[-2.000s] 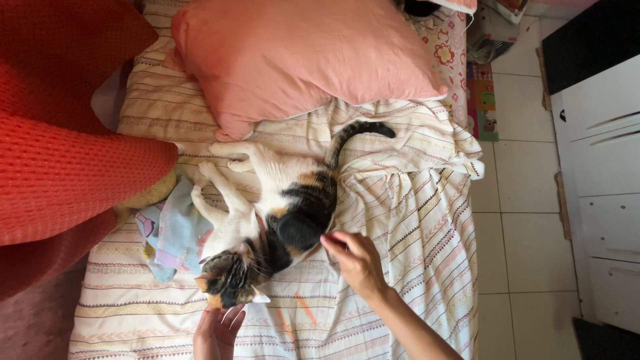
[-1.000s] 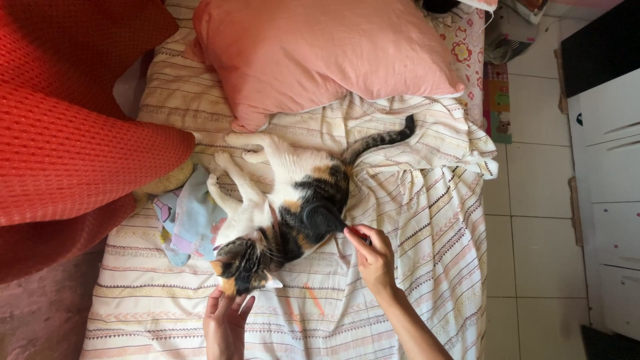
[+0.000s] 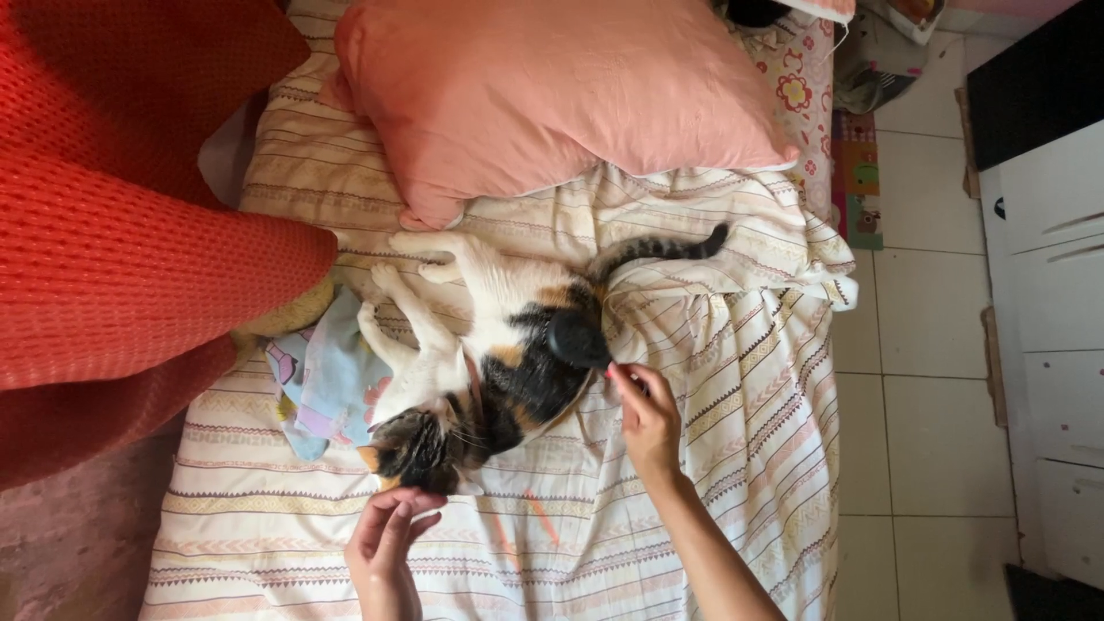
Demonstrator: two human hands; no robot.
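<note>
A calico cat (image 3: 539, 371) lies on its side on a striped bedsheet (image 3: 733, 517), its head toward me and its banded tail stretched to the upper right. My right hand (image 3: 649, 418) grips the handle end of a black brush (image 3: 576, 339), whose oval head rests against the cat's dark flank; the side facing the fur is hidden. At the top of the cat's head is my left hand (image 3: 392, 526), fingers curved and touching the fur, with nothing held in it. A light-blue patterned cloth (image 3: 332, 375) lies beside the cat's front legs.
A large pink pillow (image 3: 561, 86) lies beyond the cat. Red textured fabric (image 3: 129, 233) hangs at the left, partly over a yellowish furry thing (image 3: 289, 315). Past the bed's right edge are floor tiles (image 3: 931, 431) and a white drawer cabinet (image 3: 1061, 362).
The brush head has shifted along the cat's flank, away from where it was lower on the side. My left hand stays by the cat's head. The view has moved slightly.
</note>
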